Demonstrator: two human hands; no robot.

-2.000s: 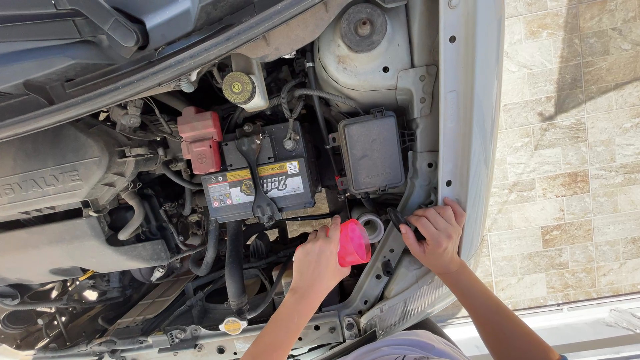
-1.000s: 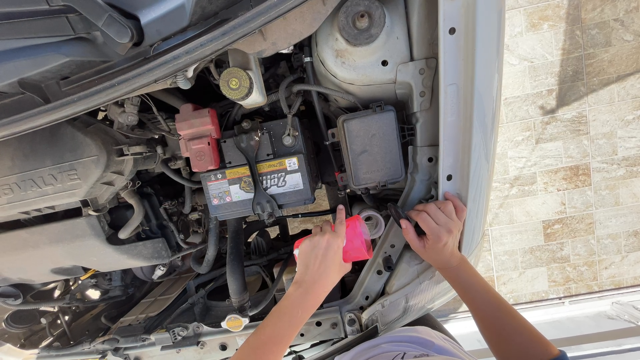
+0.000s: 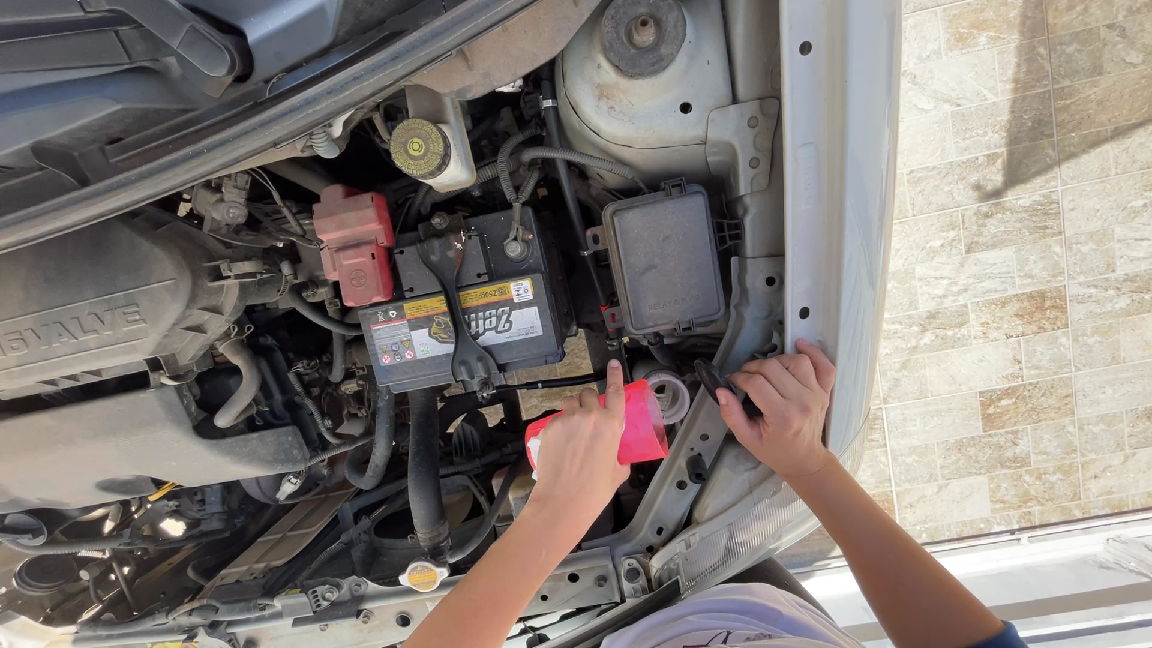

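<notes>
My left hand [image 3: 580,445] grips a bright pink plastic cup [image 3: 643,421], tilted on its side, its index finger extended toward the relay box. The cup's wide end is close to the round, pale open neck of a fluid reservoir [image 3: 670,399]; whether they touch I cannot tell. Between the fingers and thumb of my right hand [image 3: 781,405] is a black cap [image 3: 715,382], held just right of the neck, while the hand rests against the car's fender edge. Inside the cup, the contents cannot be made out.
Left of the black relay box [image 3: 668,261] sits the car battery [image 3: 463,310] under its black hold-down bracket, beside a red terminal cover [image 3: 355,245]. A brake fluid reservoir cap [image 3: 420,148] is above. The radiator cap [image 3: 423,574] lies low, near my left forearm. The fender [image 3: 832,180] borders the tiled floor.
My left hand's index finger has stretched out since the first frame, and the pink cup has tipped flatter. My right hand stays at the fender with the black cap.
</notes>
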